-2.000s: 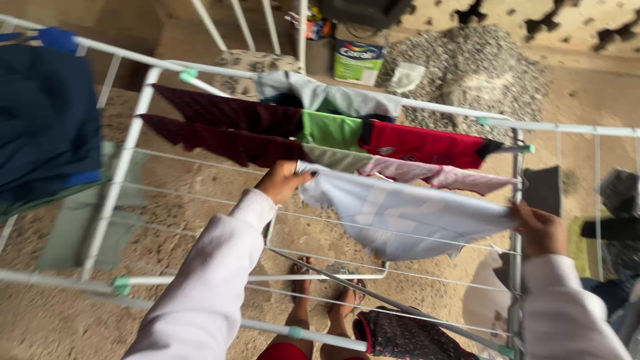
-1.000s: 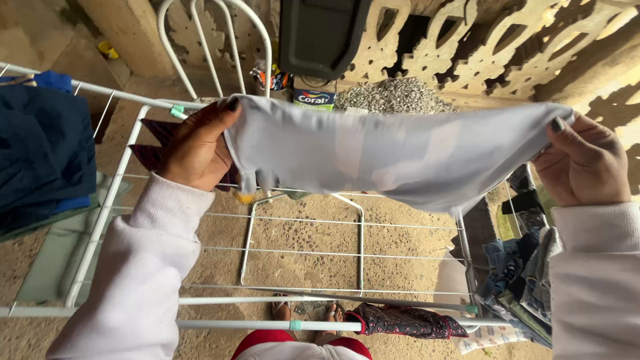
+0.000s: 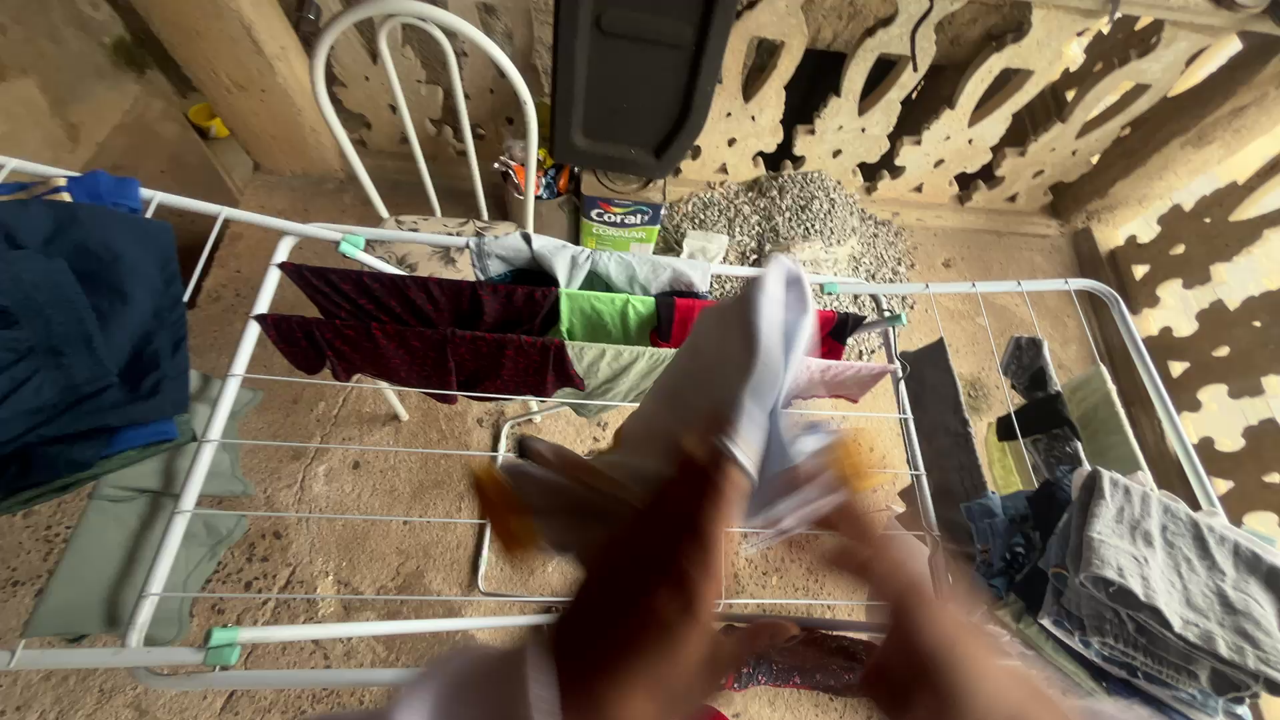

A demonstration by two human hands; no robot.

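Note:
A pale grey-white cloth garment point(image 3: 700, 370), bunched and blurred by motion, is between my hands above the middle of a white metal drying rack point(image 3: 240, 350). My left hand point(image 3: 640, 540) is closed on its lower part. My right hand point(image 3: 880, 560) is beside the garment's right edge; blur hides whether its fingers hold the fabric. Behind them, dark maroon garments point(image 3: 420, 350), a bright green cloth point(image 3: 607, 318), a pale green cloth point(image 3: 615, 372), a pink cloth point(image 3: 840, 378) and a light grey cloth point(image 3: 590, 266) hang over the rack's lines.
Dark blue clothes point(image 3: 90, 330) hang on the left wing; folded grey denim point(image 3: 1180, 570) lies at the right. Beyond the rack stand a white metal chair point(image 3: 530, 110), a Coral paint container point(image 3: 620, 222), a black plastic lid point(image 3: 640, 80) and a gravel heap point(image 3: 800, 220).
The pale garment was stretched wide between both hands; now it is bunched between them. My hands have come closer together and lower in the view.

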